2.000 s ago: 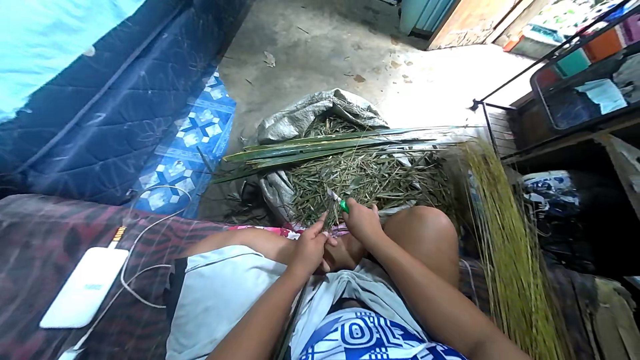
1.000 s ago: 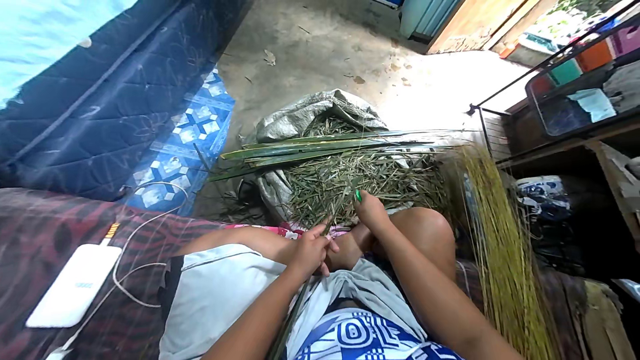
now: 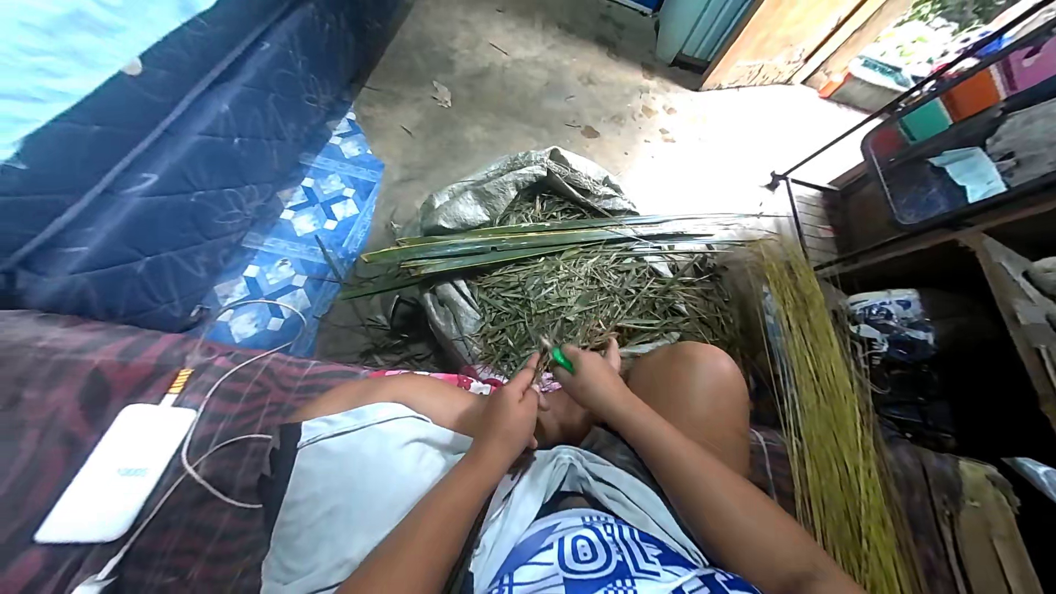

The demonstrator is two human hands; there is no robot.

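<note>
Above my lap, my right hand [image 3: 590,379] is closed around a small tool with a green handle [image 3: 562,359]; its tip is blurred near my other hand. My left hand [image 3: 509,412] grips a thin dark strip, probably leaf, that runs back under my left forearm. The two hands are close together. Beyond them, cut leaf scraps [image 3: 594,301] fill and cover an open woven plastic sack [image 3: 487,198]. Long green palm leaves [image 3: 503,243] lie across the sack. A bundle of thin yellow-green leaf ribs [image 3: 833,421] rests to my right.
A white power bank [image 3: 115,472] with a cable lies on the patterned cloth [image 3: 58,371] at my left. A blue mattress [image 3: 165,165] stands beyond it. At the right is a wooden shelf [image 3: 949,239] with a dark tray [image 3: 924,190] on top. Dry bits lie on the concrete floor [image 3: 495,99].
My right hand with the green-handled tool has moved back close to my left hand; one second ago it was a little farther off. My left hand keeps its hold on the strip.
</note>
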